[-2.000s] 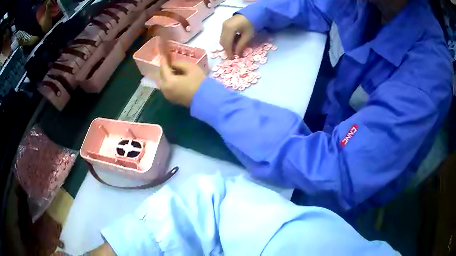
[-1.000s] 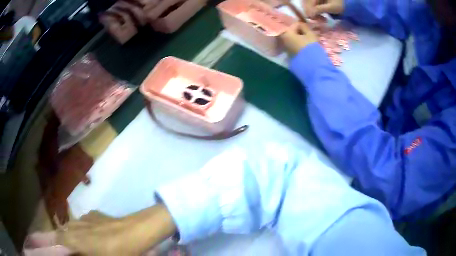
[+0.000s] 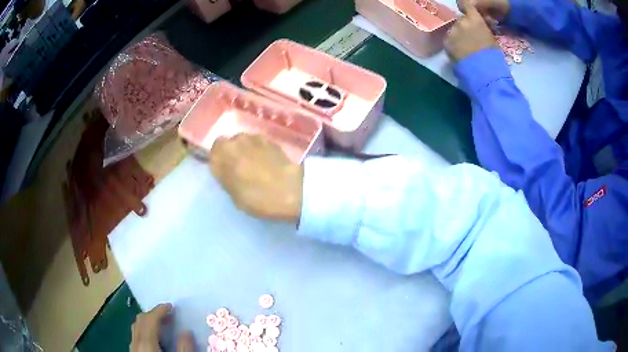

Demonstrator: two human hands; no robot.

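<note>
My right hand (image 3: pixel 258 175) is at the near wall of a pink box (image 3: pixel 275 130), its fingers bent over the rim; the fingertips are hidden. A second pink box (image 3: pixel 348 75) stands right behind it, with a black-and-white round part inside. A piece of dark strap (image 3: pixel 365 155) shows beside it above my sleeve. My left hand (image 3: pixel 162 331) is at the bottom edge, partly cut off, fingers apart on the white sheet (image 3: pixel 186 240). Pink buttons (image 3: pixel 241 331) lie loose to its right.
Brown straps (image 3: pixel 107 196) lie on brown paper (image 3: pixel 34 206) at the left. A clear bag of pink buttons (image 3: pixel 148 89) lies behind them. At the right, a person in blue sleeves (image 3: pixel 509 117) works at another pink box (image 3: pixel 413 24) and a button pile (image 3: pixel 513 48).
The view has shifted. My right hand has moved from the near left up to the boxes. A second box now stands in front of the first. My left hand has come into view.
</note>
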